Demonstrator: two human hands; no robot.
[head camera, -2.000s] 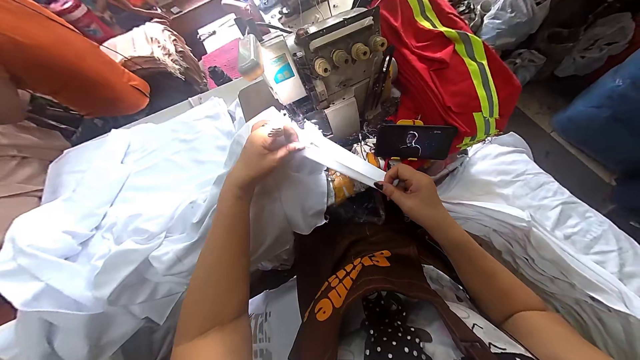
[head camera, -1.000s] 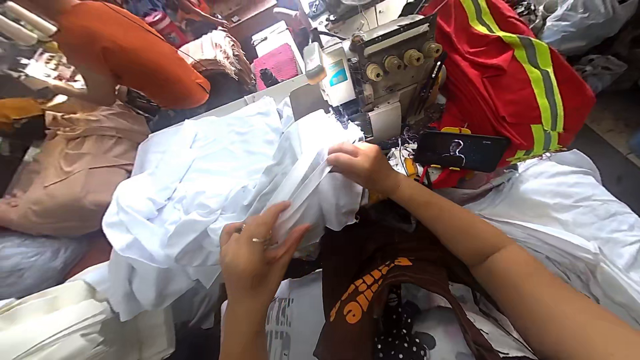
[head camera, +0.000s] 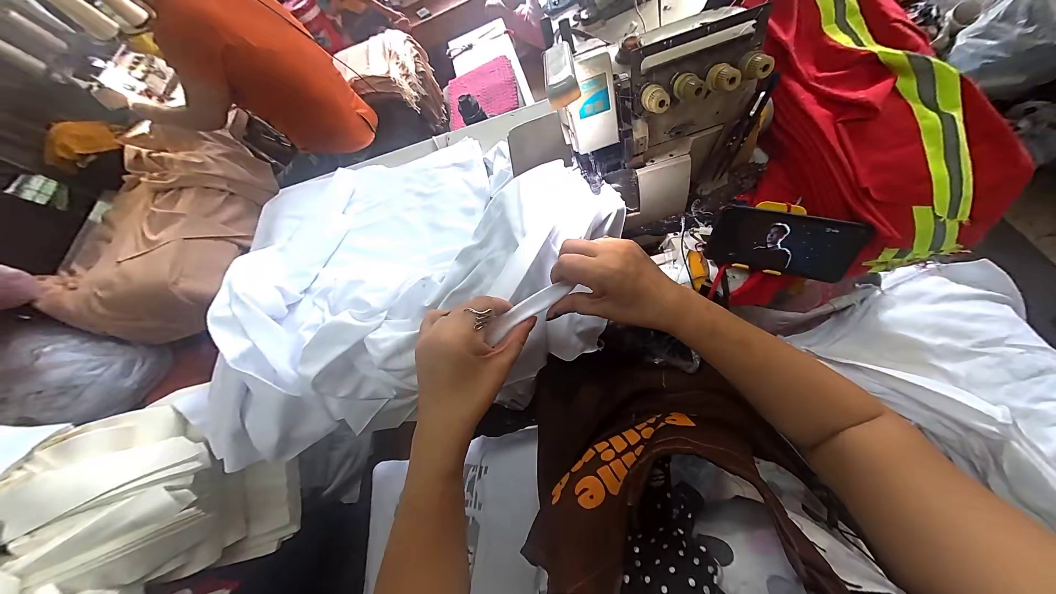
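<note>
A folded strip of white fabric (head camera: 532, 312) is pinched between my two hands. My left hand (head camera: 464, 359), with a ring on one finger, grips its lower left end. Just up and to the right, my right hand (head camera: 615, 280) grips the other end, close to the first. Behind and left of them a large heap of white fabric (head camera: 346, 247) spreads over the machine table. Beyond my right hand stands an overlock sewing machine (head camera: 660, 124) with a row of cream tension dials; the heap reaches up to its needle area. A brown cloth with orange lettering (head camera: 610, 462) lies across my lap.
A phone (head camera: 788, 243) in a yellow holder stands right of the machine. Behind it hangs red fabric with reflective bands (head camera: 874, 124). More white fabric (head camera: 949, 355) lies at right, stacked cream pieces (head camera: 124, 495) at lower left. A person in orange (head camera: 264, 70) works at upper left.
My right hand has moved from the strip's far right end to beside the machine's front, then closer to my left hand. My left hand, loosely spread a second ago, now pinches the strip. The view has swung left.
</note>
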